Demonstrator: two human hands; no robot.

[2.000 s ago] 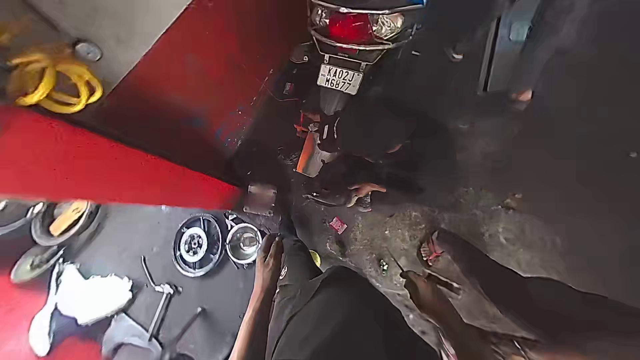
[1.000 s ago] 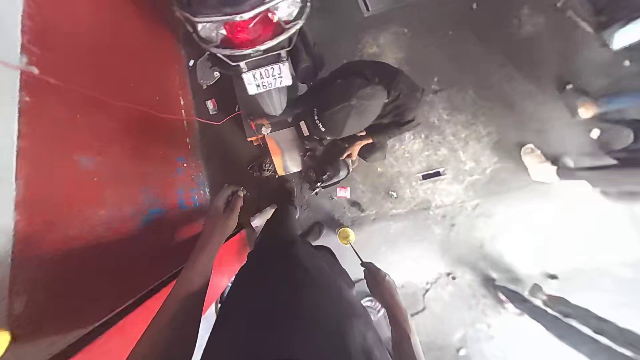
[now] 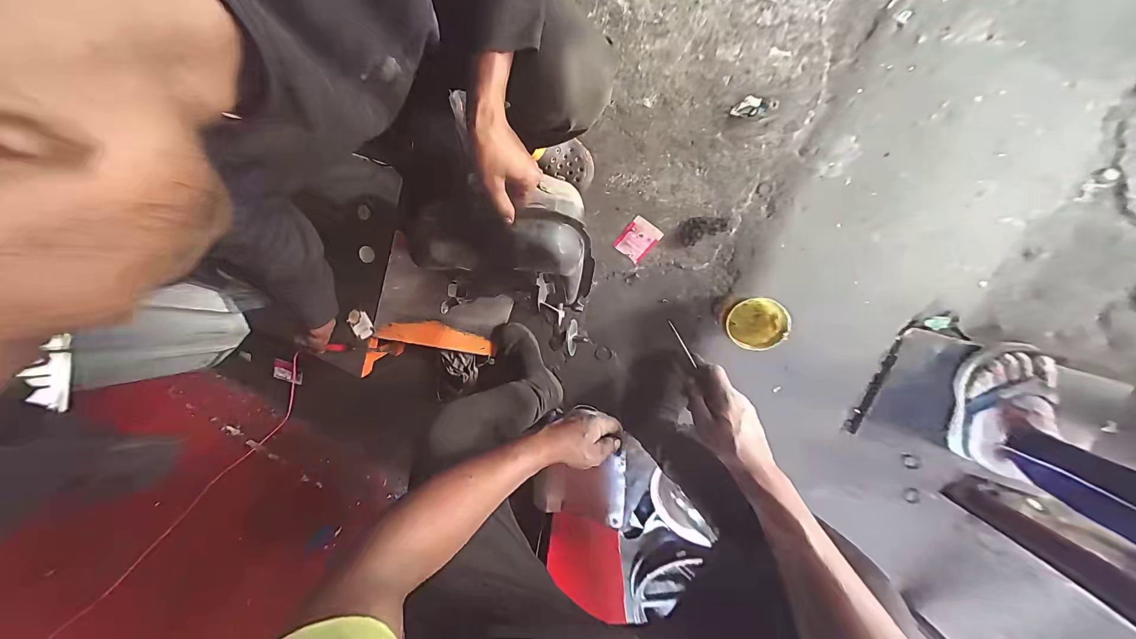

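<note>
My right hand (image 3: 723, 413) grips a thin metal tool (image 3: 682, 344), perhaps a screwdriver, its tip pointing up and left. To the right of that tip, a round yellow container or lid (image 3: 757, 323) rests on the floor without touching the tool. My left hand (image 3: 581, 439) is near my knees with its fingers curled; whether something small is between them cannot be made out. Ahead of my hands lies a rounded dark motor part or cover (image 3: 550, 235) with metal fittings (image 3: 555, 306), and another person's hand (image 3: 508, 169) rests on it.
Close on the left, a person leans in; a hand there is beside a red wire (image 3: 288, 413). An orange-edged panel (image 3: 435, 336) lies ahead. A pink packet (image 3: 638, 239) is on the floor. A sandaled foot (image 3: 1012, 399) stands at right. Wheel-like parts (image 3: 679, 506) lie below.
The view has swung and come closer to the floor parts. My right hand's tool was at the yellow container one second ago; now it is apart from it. The other person's head has come into view.
</note>
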